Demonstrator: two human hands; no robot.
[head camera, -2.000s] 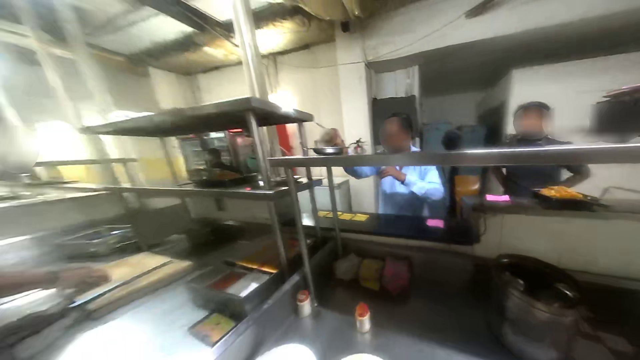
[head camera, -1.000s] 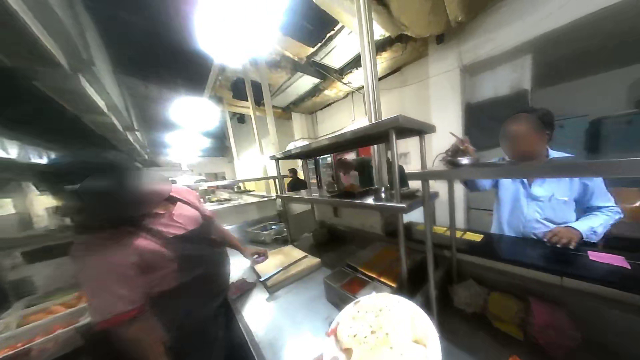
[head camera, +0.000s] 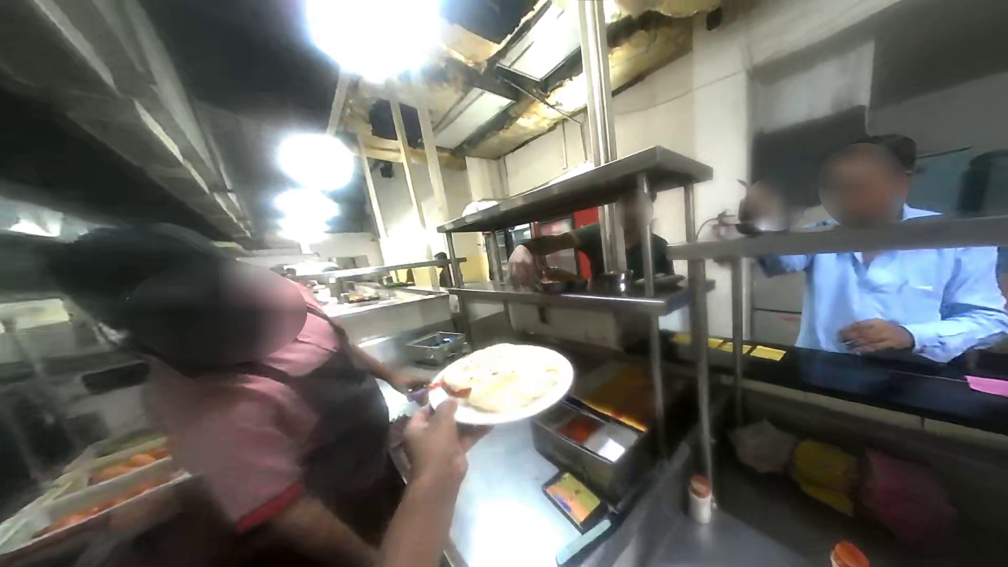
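Note:
My left hand holds a round white plate by its near left rim, with the thumb over the edge and the fingers partly hidden beneath. A pale flatbread covers most of the plate, and a small reddish-brown piece lies near my thumb. The plate is raised above the steel counter. My right hand is out of view.
A co-worker in a pink shirt and dark apron leans close at left. Right of the plate are a steel shelf rack and food containers. A bottle stands nearby. A person in blue stands behind the pass counter.
The view has swung left since two seconds ago. The plate of flatbread, at the bottom edge one second ago, is now higher and further left in view, with my left hand visible on it.

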